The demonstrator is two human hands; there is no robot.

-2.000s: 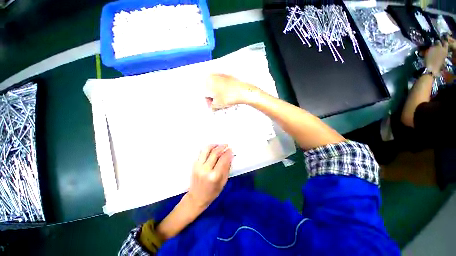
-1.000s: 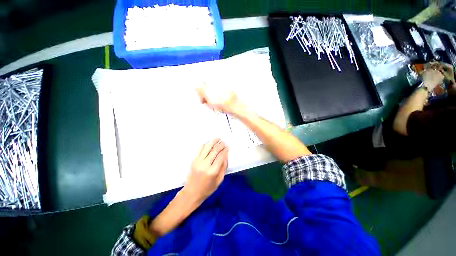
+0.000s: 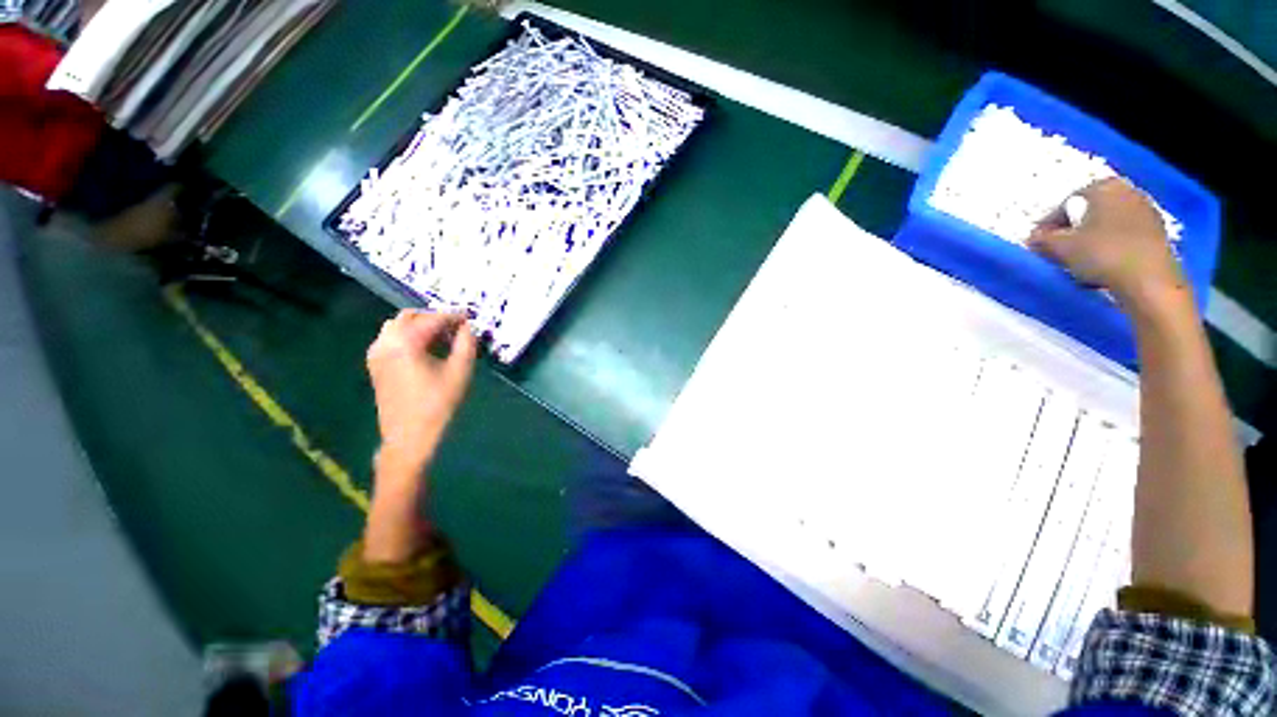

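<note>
My left hand [image 3: 420,371] is at the near corner of the black tray [image 3: 612,233], which is full of silver rods [image 3: 518,175]. Its thumb and fingertips are close together by the rod ends; whether they grip a rod is unclear. My right hand [image 3: 1113,238] is over the blue bin [image 3: 1029,287] of small white parts [image 3: 1001,168], with a white part between thumb and finger. A white sheet [image 3: 868,378] lies on the bench, with thin dark lines where rods lie in a row at its right side. My right forearm covers part of it.
The dark-green bench [image 3: 623,336] shows between tray and sheet, with a white edge strip [image 3: 784,105] behind. Stacked pale sheets [image 3: 210,63] are at the upper left. Something red [image 3: 42,112] is at the left edge.
The view has swung left. My left hand has gone from the sheet to the rod tray, my right hand from the sheet to the blue bin. The right tray is out of view.
</note>
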